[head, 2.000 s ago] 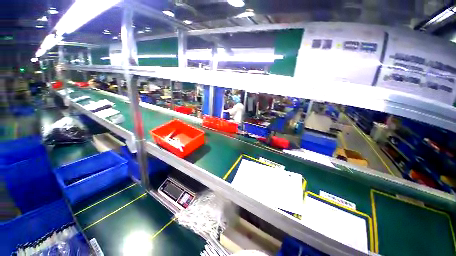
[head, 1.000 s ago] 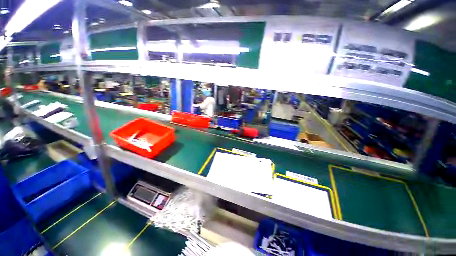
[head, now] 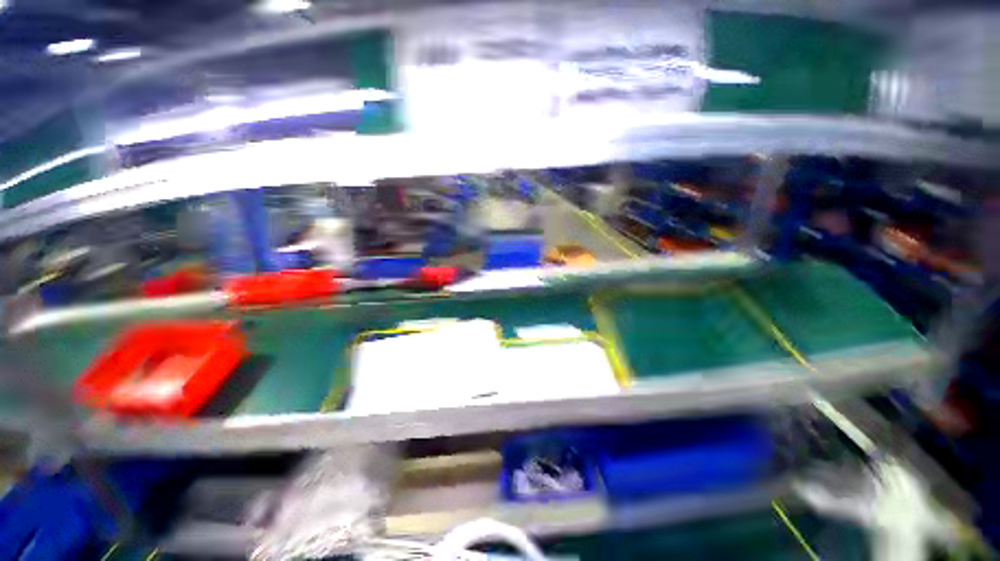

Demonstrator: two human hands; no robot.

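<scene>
The frame is badly blurred and neither of my hands can be made out. White strands (head: 384, 545) lie at the bottom centre, cut off by the edge, with a pale rounded shape (head: 488, 534) beside them that I cannot identify. Crumpled clear plastic (head: 329, 506) lies just left, under the shelf. A small blue bin (head: 545, 471) with white scraps stands right of a beige tray (head: 444, 471). A larger blue tote (head: 685, 460) is beside the small bin. A smeared pale bundle (head: 899, 510) is at the lower right.
The metal-edged shelf (head: 526, 414) crosses the view above the bench. On it are an orange-red bin (head: 165, 367) with white items and white paper sheets (head: 472, 370). Blue plastic (head: 49, 515) shows at the lower left. A person (head: 329, 236) is far behind.
The view has swung right, so shelf, bins and papers have shifted left. The large blue tote and the pale bundle at the right have come into view. The picture is more blurred.
</scene>
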